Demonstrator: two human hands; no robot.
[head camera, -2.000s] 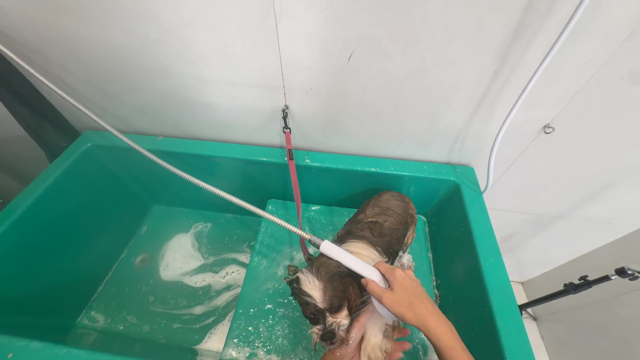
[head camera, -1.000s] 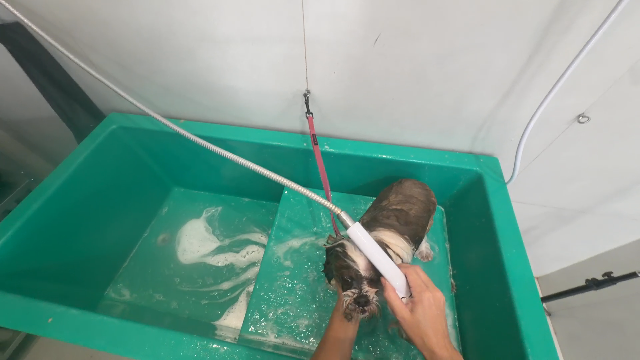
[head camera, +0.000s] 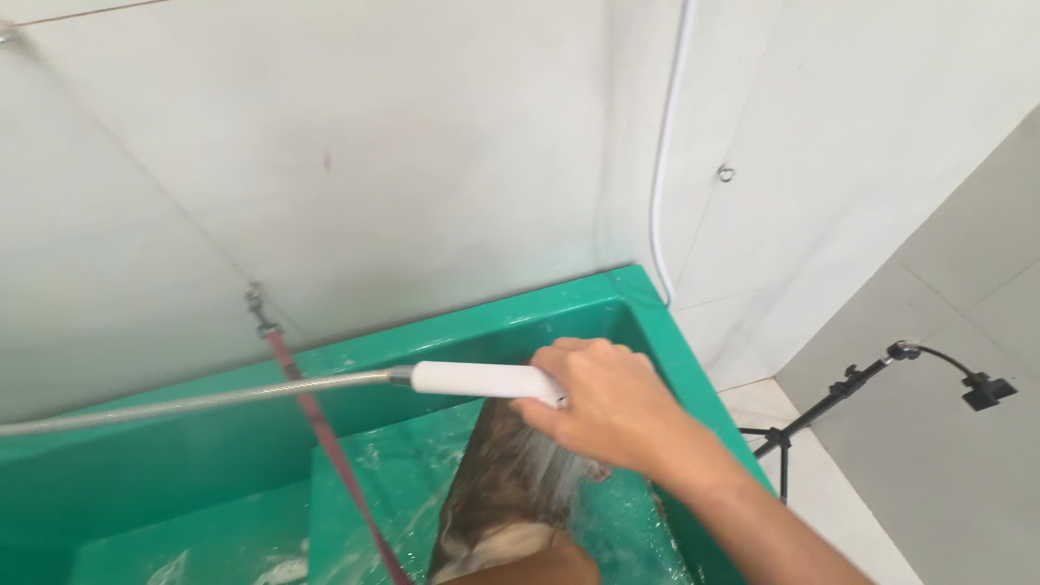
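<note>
My right hand (head camera: 605, 394) is closed around the white handle of a shower head (head camera: 479, 380), joined to a metal hose (head camera: 203, 400). Water sprays down from it over the back of a wet brown and white dog (head camera: 508, 467), which stands in a green tub (head camera: 682, 349). At the bottom edge my left hand (head camera: 536, 566) shows only in part, against the dog's pale fur; its fingers are hidden. The dog's head is out of view. A pink leash (head camera: 333, 447) runs from a metal clip (head camera: 260, 313) at the wall down toward the dog.
Inside the tub is a raised green platform (head camera: 390, 479) with water and suds on it. A white hose (head camera: 665, 154) hangs down the wall by the tub's back right corner. Right of the tub stands a black tripod (head camera: 837, 394) with a clamp. A metal eye ring (head camera: 725, 173) is fixed to the wall.
The view has swung to the right and closer. My right hand has moved the shower head from beside the dog's head and neck to over its back, and water now visibly sprays there.
</note>
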